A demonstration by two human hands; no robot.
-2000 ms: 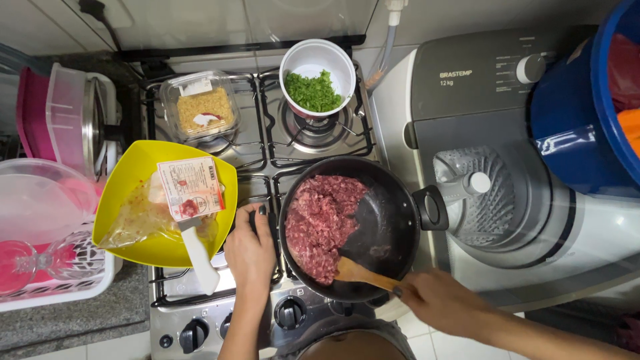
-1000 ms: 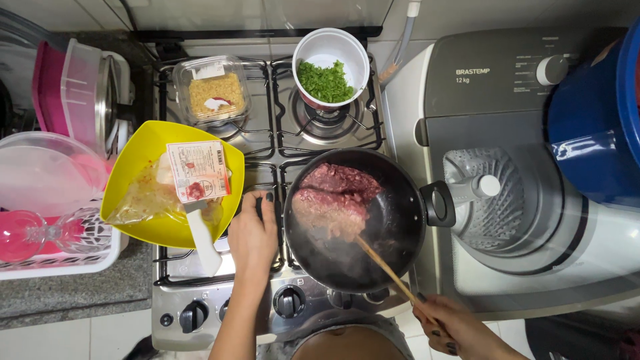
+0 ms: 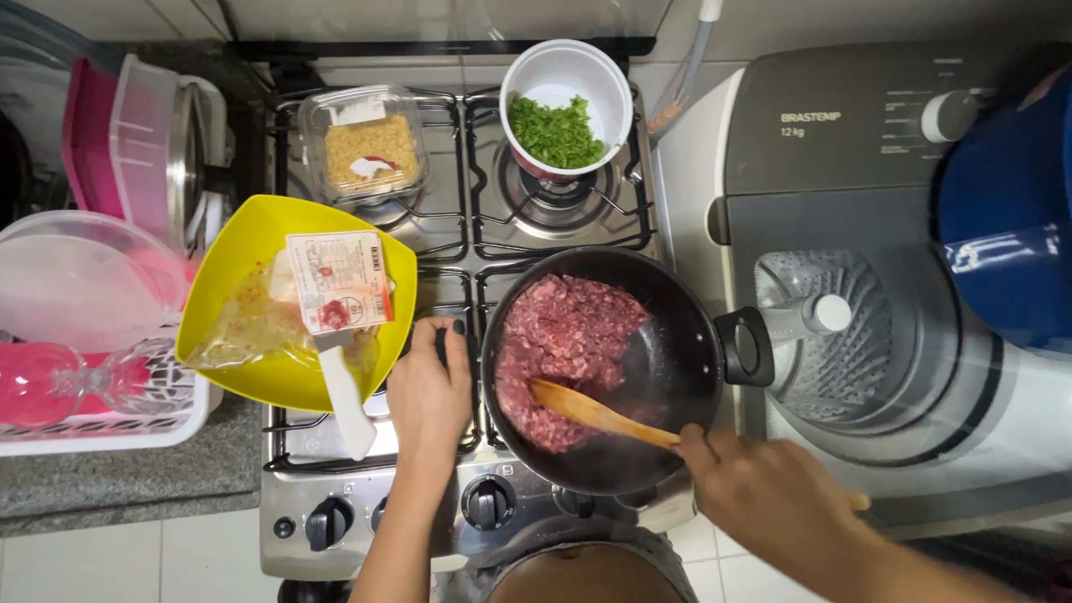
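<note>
A black frying pan (image 3: pixel 682 352) with two side handles rests on the front right burner, holding raw ground meat (image 3: pixel 578 327) on its left side. My right hand (image 3: pixel 754 477) grips a wooden spatula (image 3: pixel 603 414), its blade pressed into the meat. Around the pan's left black handle, my left hand (image 3: pixel 431 373) is closed. Left of it stands a yellow bowl (image 3: pixel 234 243) with a plastic bag, a labelled package (image 3: pixel 339 280) and a white-handled knife (image 3: pixel 345 402). Behind the pan is a white pot (image 3: pixel 615 92) of chopped green herbs (image 3: pixel 557 130).
A clear plastic box (image 3: pixel 364 151) of yellowish crumbly food sits on the back left burner. At left is a white dish rack (image 3: pixel 109 440) with plastic containers. A washing machine (image 3: pixel 821 159) and a blue bucket (image 3: pixel 1005 226) stand at right. Stove knobs (image 3: pixel 488 502) line the front.
The ground meat, folded in the upper part of the pan a second ago, now spreads down its left side. My right hand has moved up and the spatula lies lower left in the meat.
</note>
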